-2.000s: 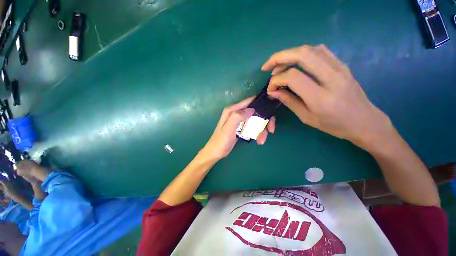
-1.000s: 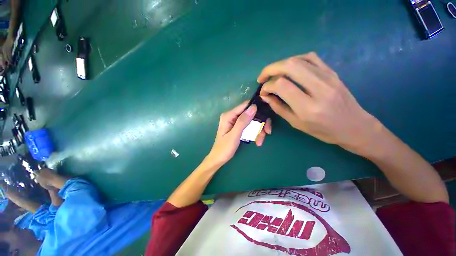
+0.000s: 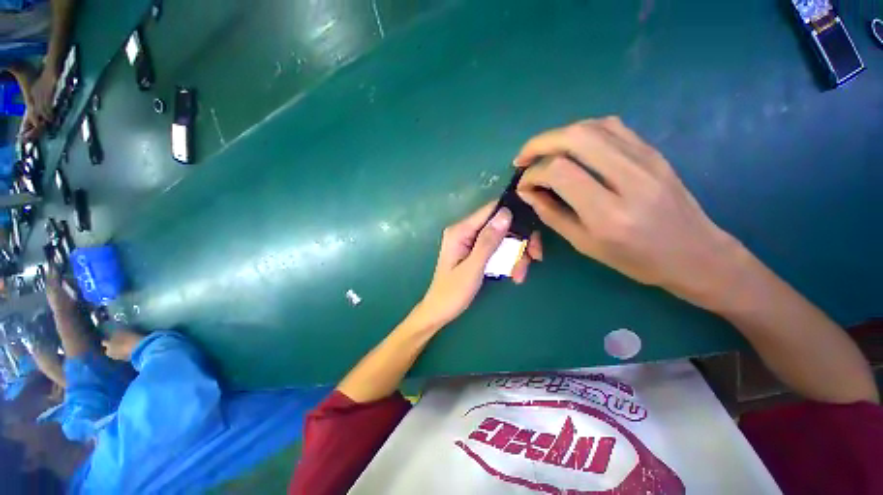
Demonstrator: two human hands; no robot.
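Note:
A black phone (image 3: 520,215) with a bright white rectangle (image 3: 505,257) at its near end is held tilted above the green bench. My left hand (image 3: 474,259) grips its near part, thumb on top beside the white rectangle and fingers under it. My right hand (image 3: 615,208) is over the far end, thumb and index finger pinched there. The fingers hide that end, and I cannot tell whether a small part is between them.
A small white scrap (image 3: 353,297) and a round pale disc (image 3: 623,343) lie on the bench. A silver-edged phone (image 3: 831,46) lies at the upper right. Black phones (image 3: 183,126), a ring (image 3: 159,104), a blue bin (image 3: 98,275) and a person in a blue smock (image 3: 165,406) are at left.
The view has shifted, so the left-side phones and bin appear further right. My right hand has closed in over the phone's far end, covering more of it. My left hand keeps its hold.

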